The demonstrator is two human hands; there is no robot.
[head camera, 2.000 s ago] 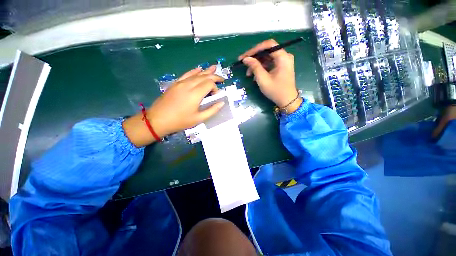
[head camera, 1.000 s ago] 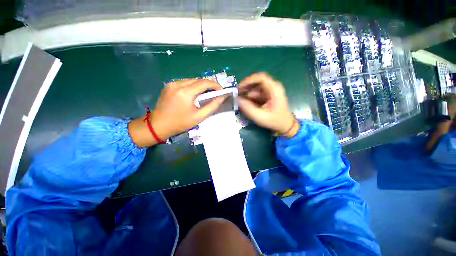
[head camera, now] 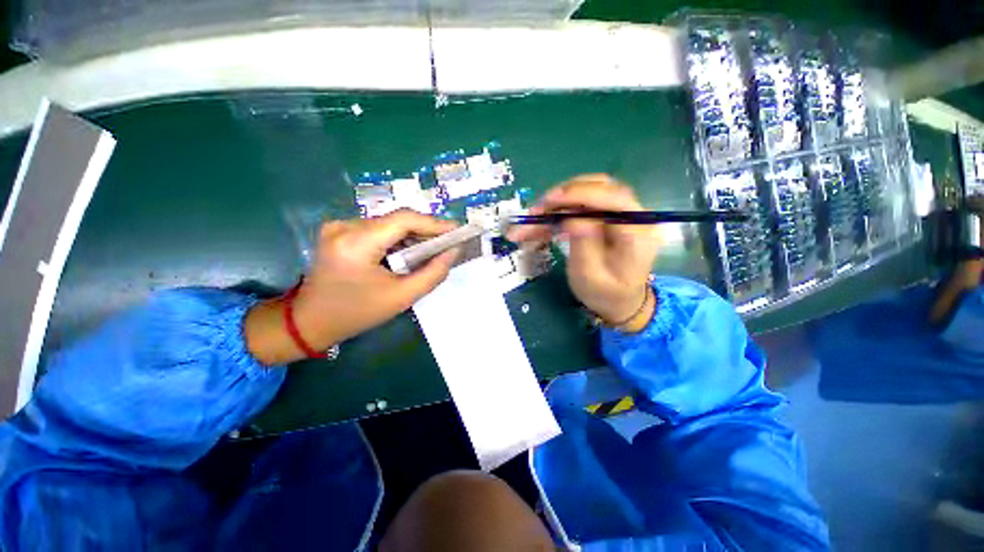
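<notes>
My left hand [head camera: 361,275] holds the folded top end of the white backing strip [head camera: 491,361] between thumb and fingers; the strip hangs down past the bench's front edge. My right hand [head camera: 610,253], slightly blurred, holds the thin black tweezers [head camera: 647,217], which lie nearly level with the tip at the strip's folded edge. Whether a small piece is on the tip cannot be told. Several circuit boards [head camera: 472,173] with blue edges lie on the green mat [head camera: 583,129] behind and below the hands; some are partly hidden by the hands and the strip.
A clear blister tray [head camera: 766,156] full of boards stands at the right. A long grey sticker sheet [head camera: 54,205] with white borders lies at the far left. A frosted tray [head camera: 291,24] is at the back. Another person's blue sleeve [head camera: 879,350] shows at the right.
The tweezers have swung level and meet the strip's fold. My left hand has moved slightly left and down with the strip, whose fold now tilts. More of the boards shows.
</notes>
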